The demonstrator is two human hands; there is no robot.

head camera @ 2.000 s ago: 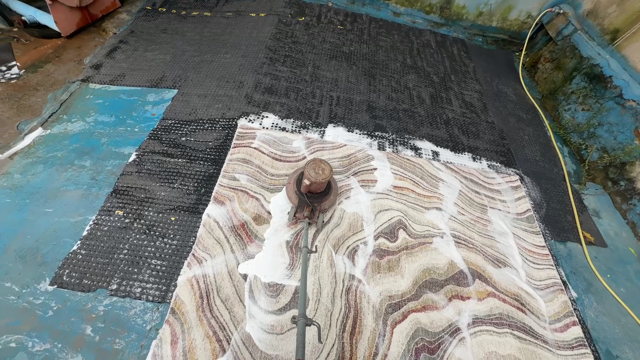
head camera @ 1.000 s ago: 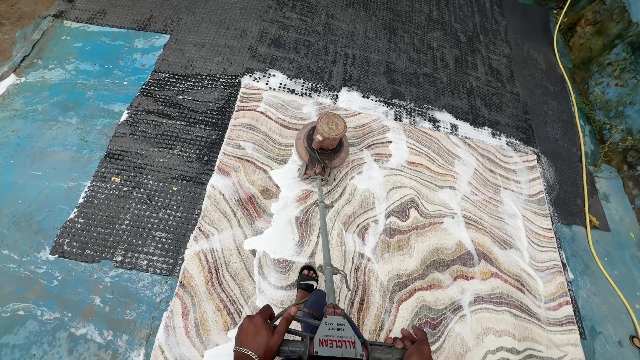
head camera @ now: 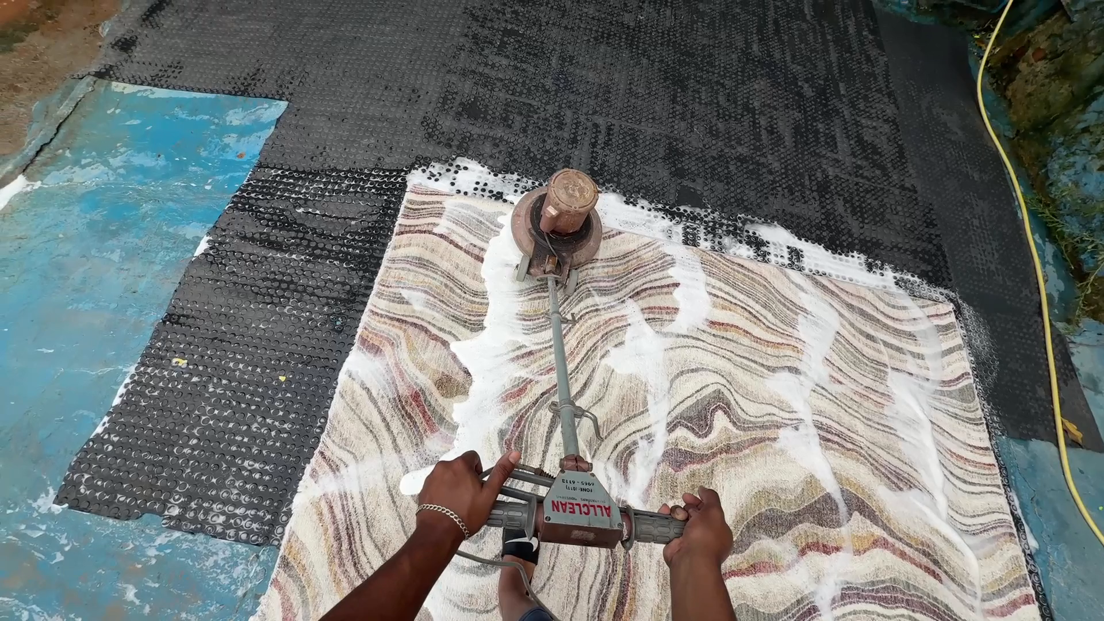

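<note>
A rotary floor scrubbing machine (head camera: 569,203) stands on the far edge of a patterned carpet (head camera: 716,405) streaked with white foam. Its grey pole runs back to a handlebar with a metal control box (head camera: 580,509). My left hand (head camera: 461,492), with a chain bracelet at the wrist, grips the left side of the bar, its thumb by the lever. My right hand (head camera: 703,526) is closed around the end of the right black grip (head camera: 654,527). Below the box, a sandalled foot (head camera: 520,548) and part of a leg show on the carpet.
Studded black rubber matting (head camera: 673,103) extends beyond and left of the carpet. Blue painted floor (head camera: 103,285) with worn patches lies at the left. A yellow hose (head camera: 1035,259) runs down the right side beside a mossy surface. A grey cable hangs under the handlebar.
Both my hands, out of view two seconds ago, are now on the handlebar. The machine's head has moved up the carpet to the foam along its far edge.
</note>
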